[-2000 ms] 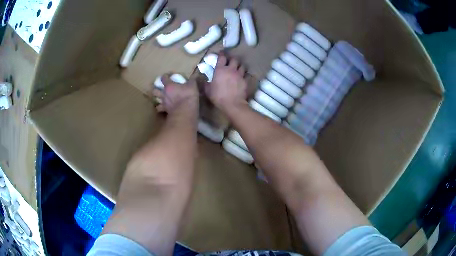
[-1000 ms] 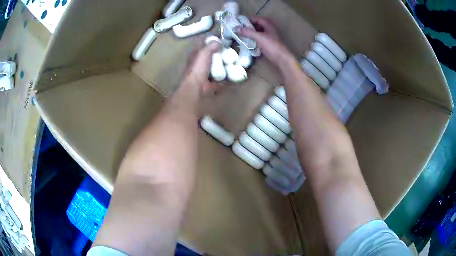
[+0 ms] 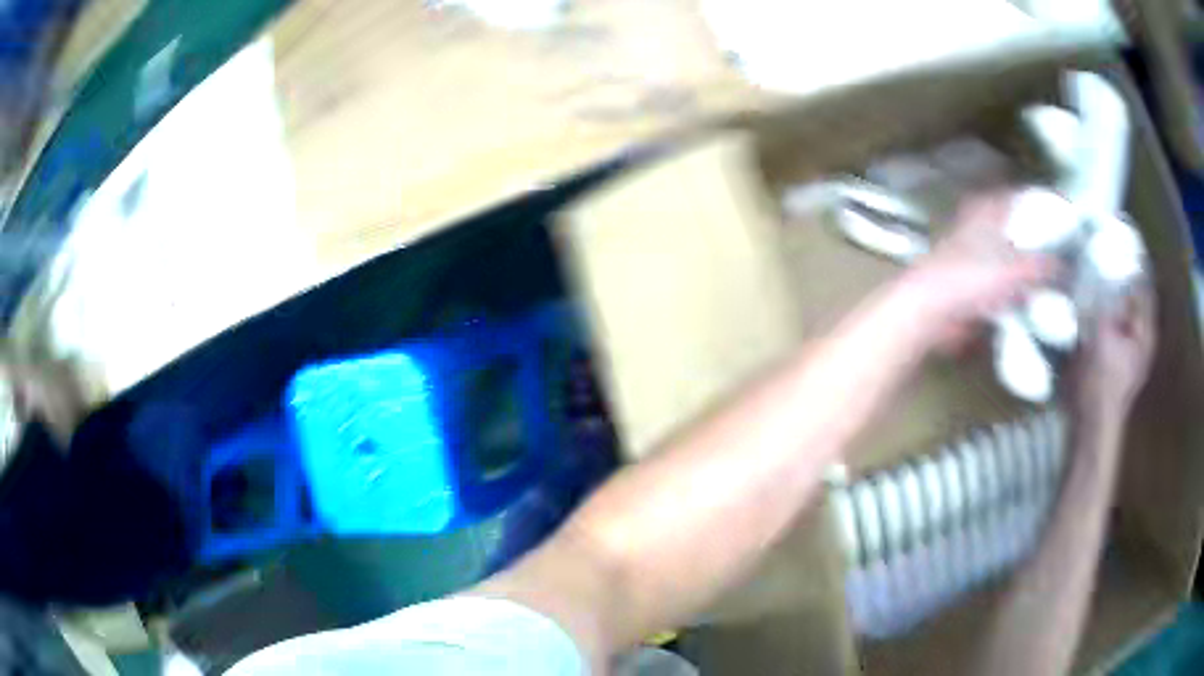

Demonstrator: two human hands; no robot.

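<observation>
My left hand and my right hand are over the inside of the open cardboard carton, at the right of the view. Between them they hold a bunch of several white housings, ends turned toward me. The picture is blurred, so the exact finger grip is hard to see. Stacked housings stand in a tight row in the carton below the hands, with a translucent ribbed tray along their side. A loose white housing lies on the carton floor left of my left hand.
A bright blue plastic stool stands left of the carton, under the bench edge. The cardboard-covered bench crosses the top, with a white sheet at its left and blurred white material at its upper right. Green floor shows at lower left.
The view has swung left, bringing the stool and bench into view. The gathered housings are now held up between both hands, which appear further right in the picture.
</observation>
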